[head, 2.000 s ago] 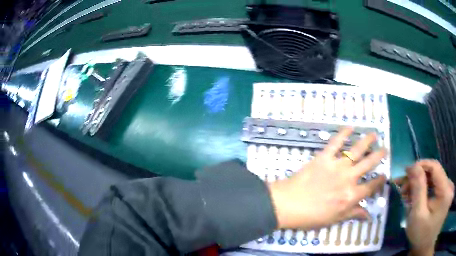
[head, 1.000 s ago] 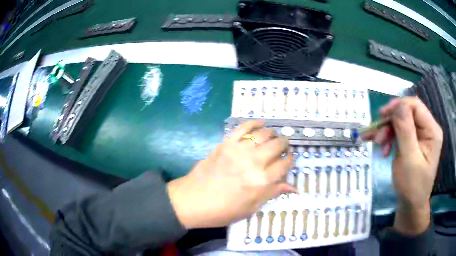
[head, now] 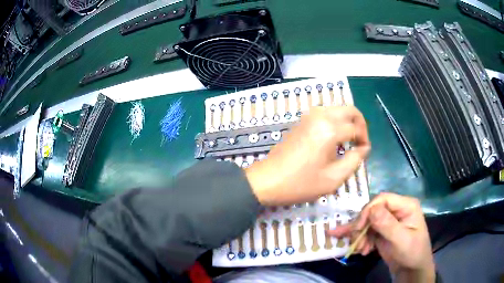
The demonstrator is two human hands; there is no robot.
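Observation:
A grey strip (head: pixel 237 141) lies across the upper part of a white board (head: pixel 221 260), which carries rows of small dumbbell-shaped pieces. Several round spots show along the strip. My left hand (head: pixel 312 157) is over the strip's right end and hides it. Its fingers are bent, with a small dark and pale spot beside them; whether they pinch anything is unclear. My right hand (head: pixel 395 235) is at the board's lower right edge, holding a thin yellowish stick (head: pixel 358 241) with a blue tip pointing down and left.
A black fan (head: pixel 232 59) stands behind the board. Tweezers (head: pixel 399 135) and stacked dark strips (head: pixel 442 105) are at right. White threads (head: pixel 136 119), blue threads (head: pixel 172 120) and leaning strips (head: pixel 88 138) are at left. More strips (head: pixel 105 71) lie beyond the white stripe.
The view has shifted right. My left hand has moved from the strip's left part to its right end. My right hand and stick have moved from the strip's right end down to the board's lower right.

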